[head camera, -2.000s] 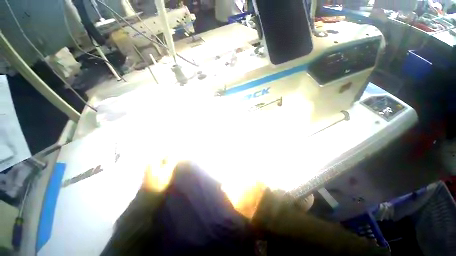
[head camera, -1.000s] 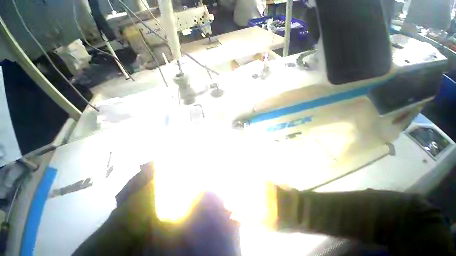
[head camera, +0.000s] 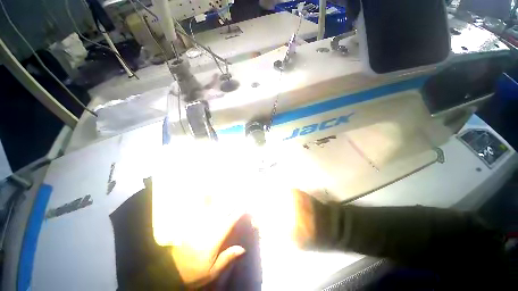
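Note:
A dark fabric piece (head camera: 136, 238) lies on the white machine table, left of the glare, and more dark cloth (head camera: 247, 264) shows at the bottom centre. My left hand (head camera: 207, 264) lies between them, its thumb against the dark cloth; its fingers are lost in glare. My right hand (head camera: 302, 219), in a dark sleeve, reaches in from the right below the machine arm, and its fingers are washed out. The cream JACK sewing machine (head camera: 363, 148) stands in front of me. Glare hides its needle area.
A black screen (head camera: 404, 37) stands upright above the machine head. A control panel (head camera: 483, 146) is at the right table end. A crumpled white cloth or bag (head camera: 128, 113) lies at back left. The table (head camera: 74, 244) has a blue strip. A blue basket (head camera: 335, 20) is farther back.
The machine appears lower and more to the right than two seconds ago as the view shifted. My left hand's thumb now shows, and dark cloth is spread out at its left.

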